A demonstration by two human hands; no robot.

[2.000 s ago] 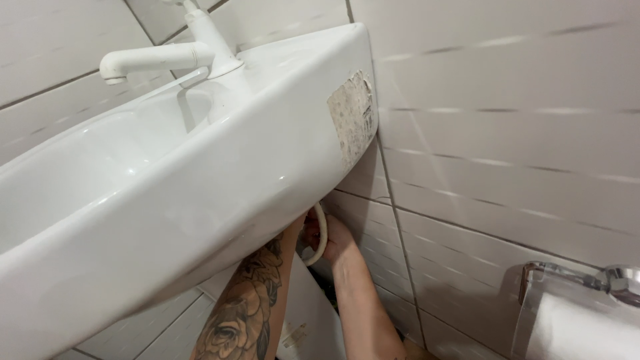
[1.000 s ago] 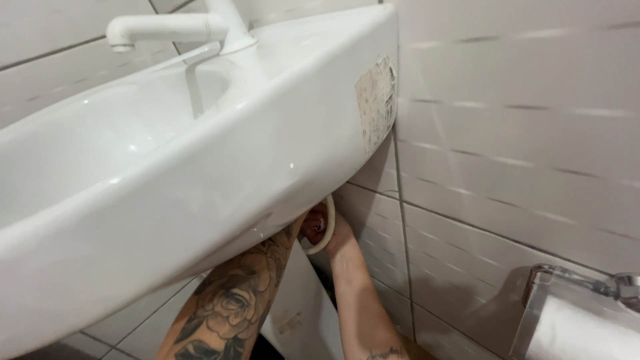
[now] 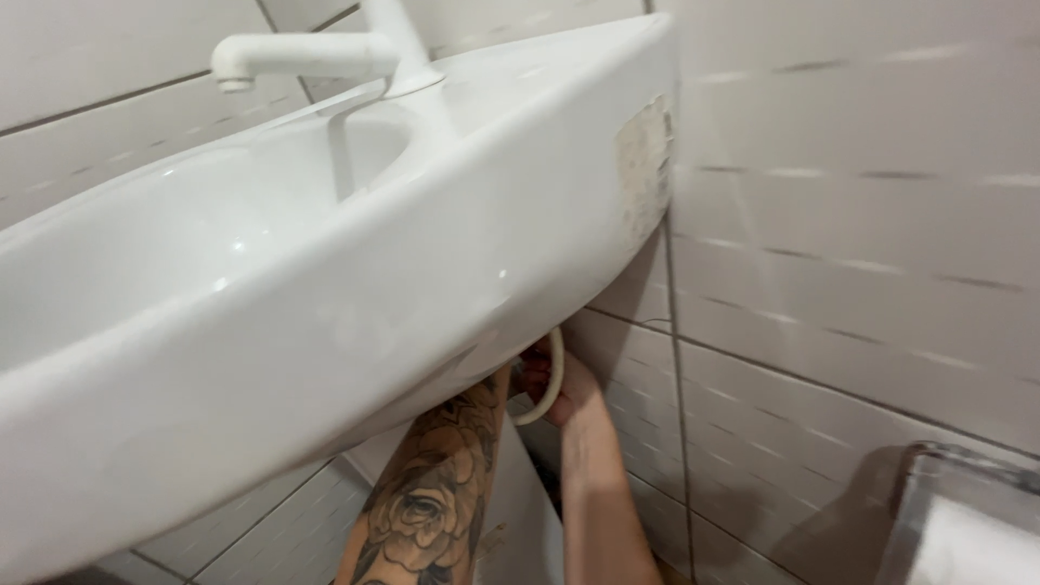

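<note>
Both forearms reach up beneath a white ceramic washbasin (image 3: pixel 455 244). The tattooed left forearm goes behind the basin's lower edge, which hides my left hand. My right hand (image 3: pixel 567 388) shows partly, with bent fingers in shadow beside a curved, cream-coloured hose (image 3: pixel 556 378). Whether those fingers grip the hose or something behind it cannot be made out. Under the basin, between the forearms, stands a white pedestal (image 3: pixel 520 512) with a brownish mark.
A white tap (image 3: pixel 317 58) is mounted on the basin. A worn paper label (image 3: pixel 642 171) sticks to its side near the tiled wall (image 3: pixel 845 219). At the lower right, a toilet paper holder (image 3: pixel 918 487) with a white roll (image 3: pixel 975 544) projects from the wall.
Both arms stay under the basin. The hose loop beside my right hand shows less fully than one second ago, and less of the fingers is visible.
</note>
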